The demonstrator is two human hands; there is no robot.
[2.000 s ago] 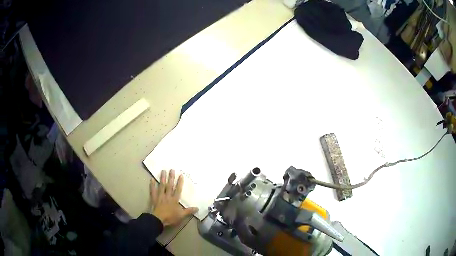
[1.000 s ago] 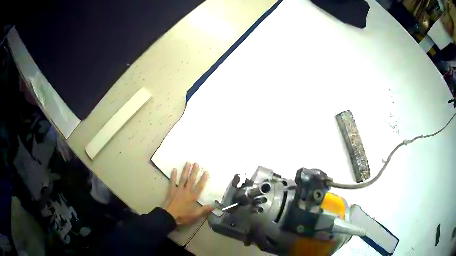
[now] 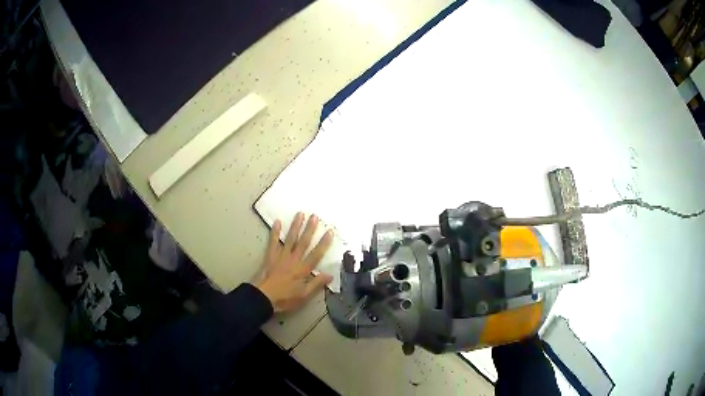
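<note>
The straight-knife cutting machine (image 3: 456, 278), grey with an orange band, stands at the near edge of the white paper marker (image 3: 433, 139). Its base plate (image 3: 348, 317) shows at its left side. My left hand (image 3: 298, 267) lies flat with spread fingers on the paper's near left corner, thumb close to the machine. A navy edge of the fabric lay (image 3: 386, 62) shows along the far left side of the paper. My right hand is hidden; only a dark sleeve (image 3: 526, 371) shows below the machine. The blade's contact with the cloth is hidden.
A mottled weight bar (image 3: 568, 216) lies on the paper, with the power cord (image 3: 618, 207) crossing it. A cut strip bundle (image 3: 580, 357) lies right of the sleeve. A cream strip (image 3: 209, 145) lies on the table (image 3: 224, 193). Dark fabric (image 3: 178, 46) and a black bundle (image 3: 576, 19) lie farther off.
The machine has turned, its body now nearer the weight bar. The cord now crosses the bar. A dark right sleeve has come into view below the machine. My left hand stays on the paper corner.
</note>
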